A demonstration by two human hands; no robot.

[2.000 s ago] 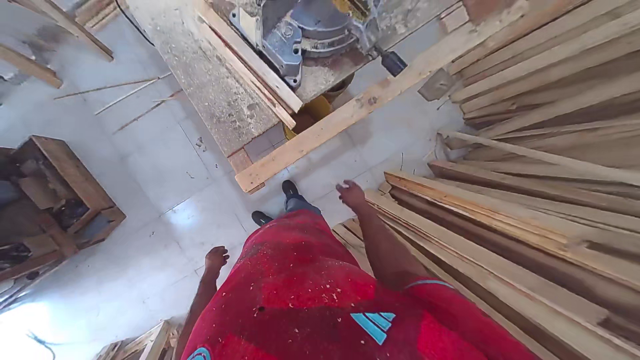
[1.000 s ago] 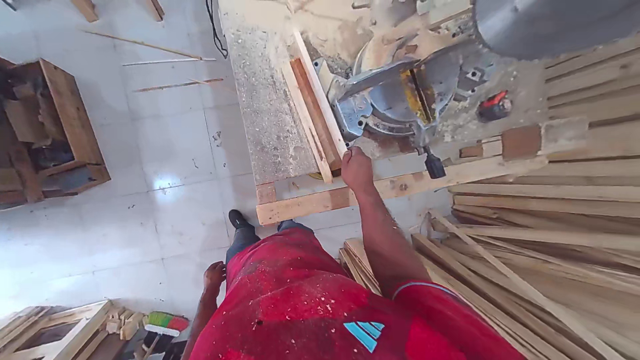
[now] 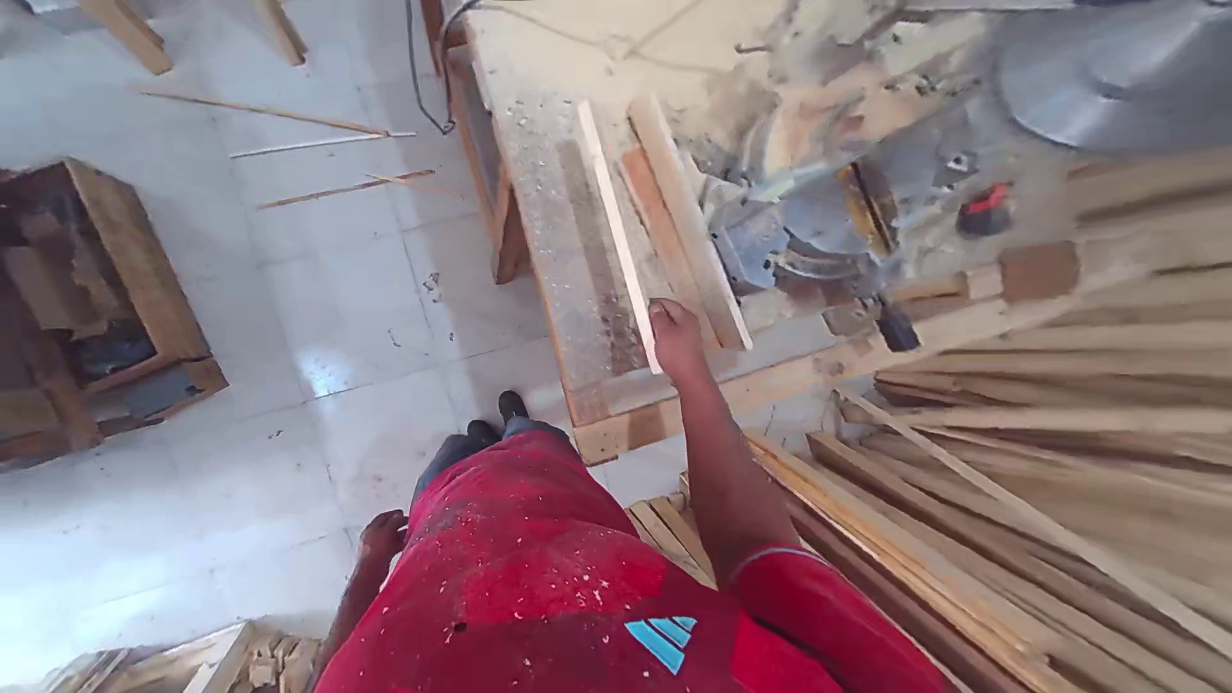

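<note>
My right hand (image 3: 677, 335) grips the near end of a thin pale wooden strip (image 3: 617, 231) over the dusty workbench. To the right of that strip lie a reddish wooden board (image 3: 658, 214) and a paler board (image 3: 688, 226), side by side. A miter saw (image 3: 818, 226) with a yellow slotted insert stands right of the boards; its black handle (image 3: 897, 329) points toward me. My left hand (image 3: 386, 532) hangs beside my body over the floor, its fingers curled, and nothing can be made out in it.
A long plank (image 3: 626, 435) runs along the bench's near edge. Stacked timber (image 3: 1039, 462) fills the right side. Thin sticks (image 3: 337, 188) lie on the tiled floor. A wooden crate (image 3: 144, 260) stands at left. A cable (image 3: 443, 67) hangs by the bench. A circular saw blade (image 3: 1116, 77) is at top right.
My right hand has moved from beside my body to the boards on the bench and taken hold of the thin strip, which now stands apart from the others. The view has shifted.
</note>
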